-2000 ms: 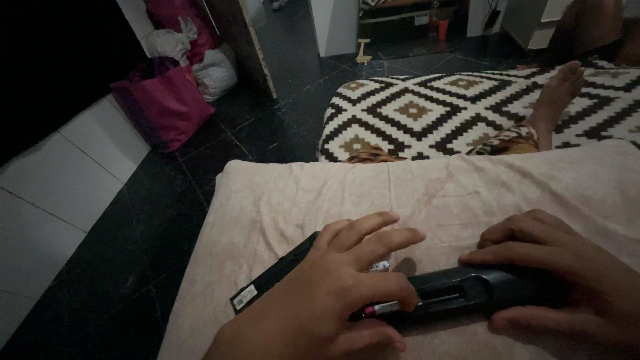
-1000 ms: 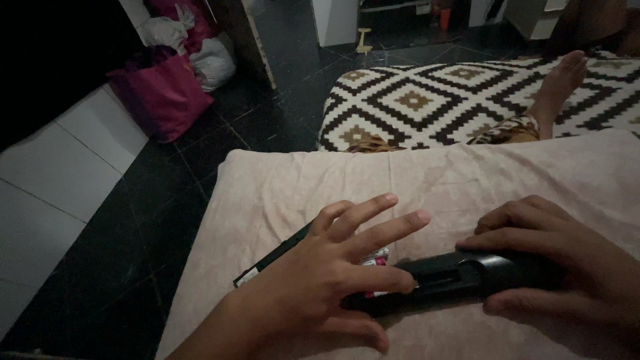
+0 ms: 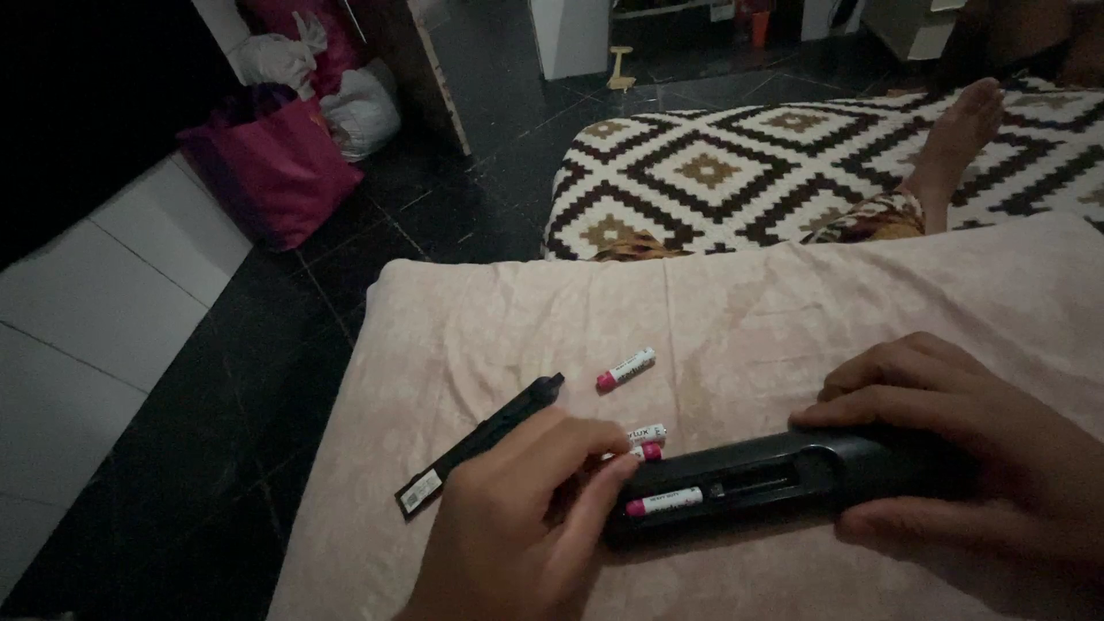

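My right hand (image 3: 957, 457) grips the right part of a black plastic device body (image 3: 759, 470) that lies on a pink blanket. In its long battery slot, at the left end, sits a white-and-pink battery (image 3: 664, 502). My left hand (image 3: 552, 500) is at the body's left end, its thumb and forefinger at a second battery (image 3: 645, 452); whether they pinch it I cannot tell. Against that one lies a third battery (image 3: 649, 434), and another battery (image 3: 625, 370) rests farther up the blanket. A narrow black cover (image 3: 483, 440) with a printed label lies slantwise beyond my left hand.
The pink blanket (image 3: 517, 319) covers the surface before me. Past it are a diamond-patterned cover (image 3: 707, 168) and a bare foot (image 3: 962, 138). Dark floor tiles, a magenta bag (image 3: 267, 164) and white plastic bags (image 3: 362, 112) are at the left.
My left hand has drawn back from over the slot, its fingers bending together. The batteries on the blanket and the one in the slot now show plainly. My right hand stays on the black body.
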